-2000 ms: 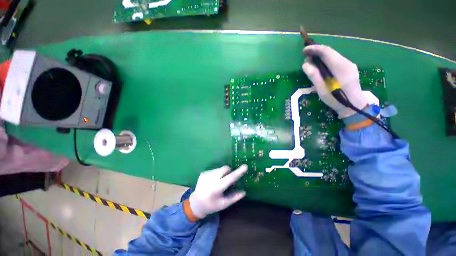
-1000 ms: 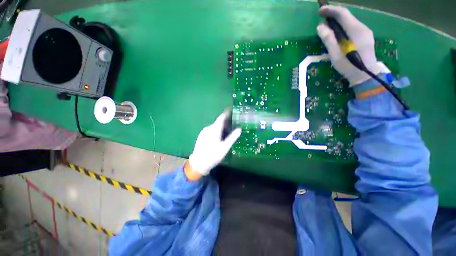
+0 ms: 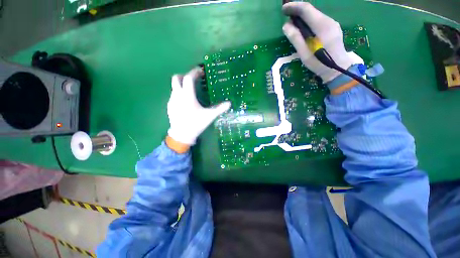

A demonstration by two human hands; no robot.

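The large green circuit board (image 3: 242,90) lies in front of me with its solder side up, turned slightly. White tracks (image 3: 281,95) cross its surface. My gloved left hand (image 3: 189,108) grips the board's left edge, with the thumb over the top face and fingertips by the dark header. My gloved right hand (image 3: 323,43) holds the soldering iron (image 3: 313,43) above the board's far right part. The iron's tip is cut off by the top edge of the picture. The iron's cord runs back over my right sleeve.
The fume extractor (image 3: 55,101) stands at the left, with a small red light. The solder spool (image 3: 93,145) is below it, with a thin strand of wire (image 3: 133,143). The iron stand with its tan sponge (image 3: 451,75) is at the far right. Part of another board (image 3: 83,5) shows top left.
My left hand has moved up along the board's left edge and taken hold of it. The board has turned slightly anticlockwise. My right hand still holds the iron. The camera view has shifted.
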